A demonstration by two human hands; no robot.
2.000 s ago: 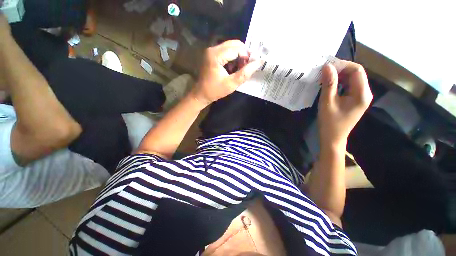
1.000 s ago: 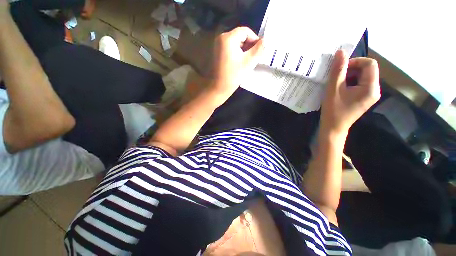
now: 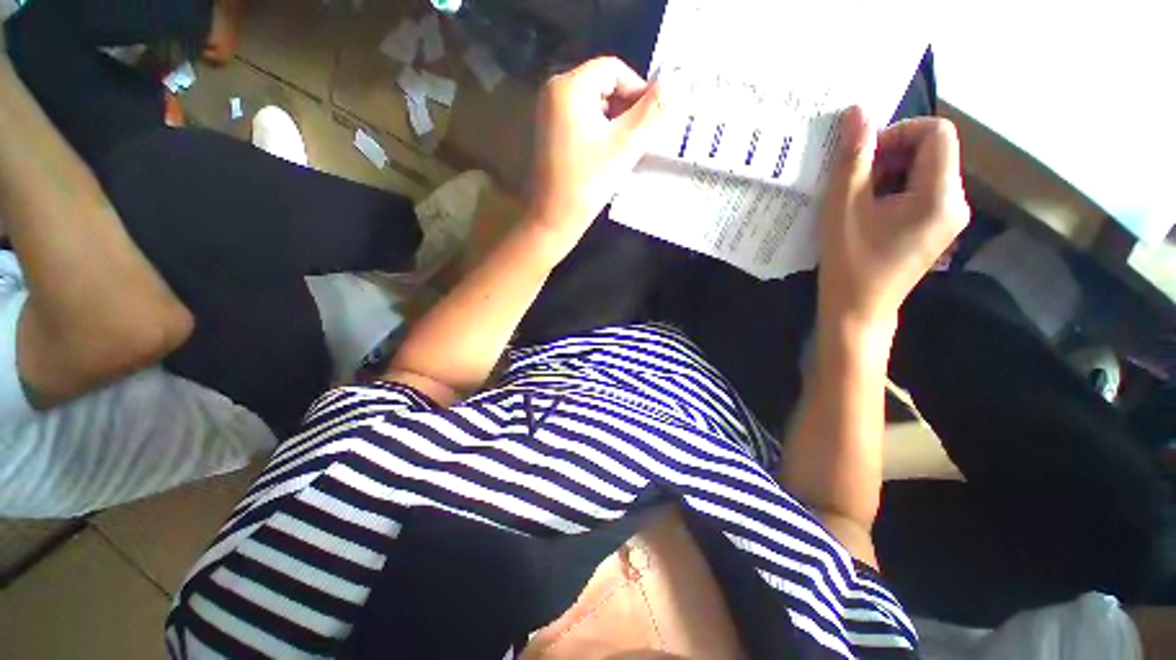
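Observation:
A thin white printed leaflet (image 3: 735, 161) is stretched between my two hands over my lap. It has a row of several short dark bars, small grey text below them, and a crease across it under the bars. My left hand (image 3: 591, 145) pinches its left edge between thumb and fingers. My right hand (image 3: 892, 206) pinches its right edge. White paper lies behind and above the leaflet; whether it is a separate stack I cannot tell. A dark blue-black board edge (image 3: 918, 88) shows at its right.
A white table (image 3: 1032, 142) runs along the upper right. A person in black trousers (image 3: 245, 206) sits at my left, with a bare forearm in view. Paper scraps (image 3: 423, 88) litter the tiled floor at the upper left. Another dark-trousered leg shows at the right.
Both hands and the leaflet have moved slightly up in the view since two seconds ago. More of the bars and the crease below them show. Both hands still hold the leaflet.

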